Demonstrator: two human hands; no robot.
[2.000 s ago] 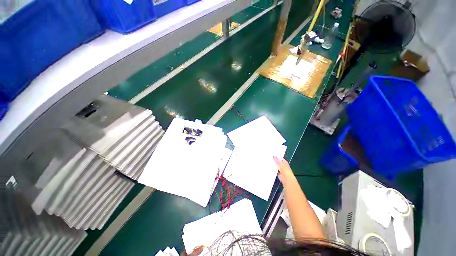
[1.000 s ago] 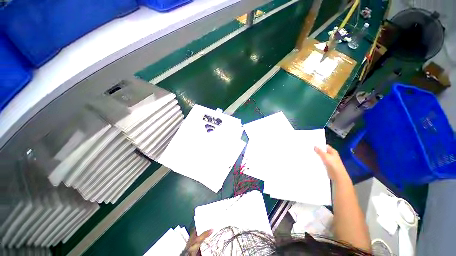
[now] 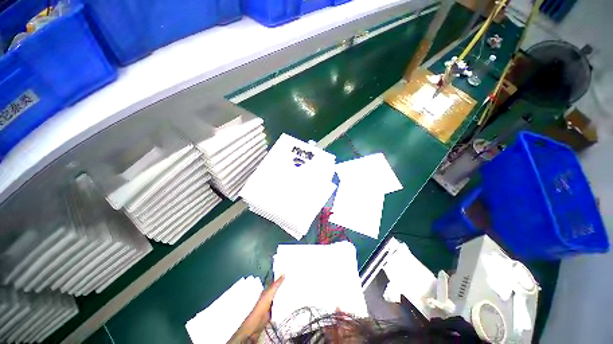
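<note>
Blank white panels point(image 3: 316, 272) lie at the near edge of the bench. My left hand point(image 3: 263, 306) grips their left edge, its thumb side showing; the lower part of the hand is cut off by hair. Only a trace of skin shows through the hair at the panels' near edge, so my right hand is not clear. A stack of marked white panels point(image 3: 289, 188), dark parts on its top one, sits beyond. Two plain white panels point(image 3: 359, 205) lie fanned to its right. Red lead wires point(image 3: 329, 227) lie between. Another white pile point(image 3: 225, 312) is at the near left.
Staggered panel stacks point(image 3: 168, 191) stand at left under the white shelf point(image 3: 161, 74), which bears blue crates point(image 3: 47, 74). A brown board point(image 3: 430, 104) lies farther up the bench. At right are a blue crate point(image 3: 538, 195), a pale box point(image 3: 480, 285) with tape rolls, and a fan point(image 3: 554, 70).
My right hand lifted a white panel off the fanned pile and carried it right; that arm and panel have now left the right side. My left hand shows more, and the view has shifted.
</note>
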